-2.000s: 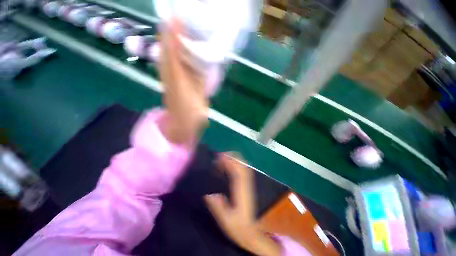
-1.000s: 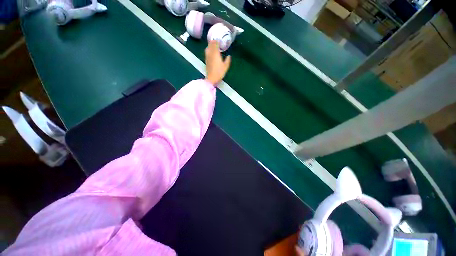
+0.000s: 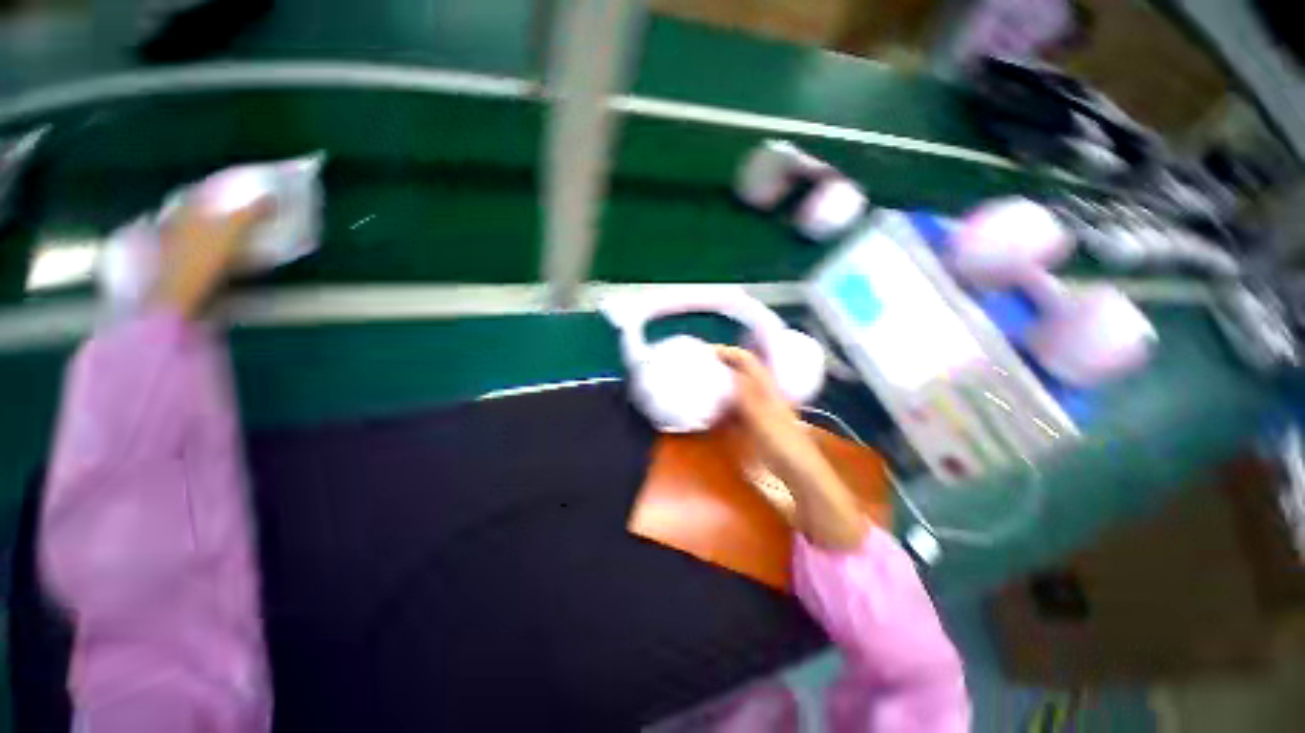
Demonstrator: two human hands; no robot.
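Observation:
The picture is blurred. My left hand (image 3: 205,255) is on a pink and white headset (image 3: 272,215) at the far left, over the green belt. My right hand (image 3: 766,415) holds another white and pink cat-ear headset (image 3: 684,384) by an ear cup, above the back edge of the orange plate (image 3: 716,501). The plate lies at the right end of the black mat (image 3: 515,573). My right hand and wrist cover part of the plate.
A tester (image 3: 930,344) with a lit screen stands right of the plate, a headset (image 3: 1052,287) on its blue side. Another headset (image 3: 802,189) lies on the belt (image 3: 429,186). A metal post (image 3: 584,158) rises at the belt's near rail. A carton (image 3: 1145,573) is at lower right.
The view has swung right. My left hand, earlier reaching to a headset on the belt, now has hold of one. My right hand's headset is now over the plate's back edge, left of the tester.

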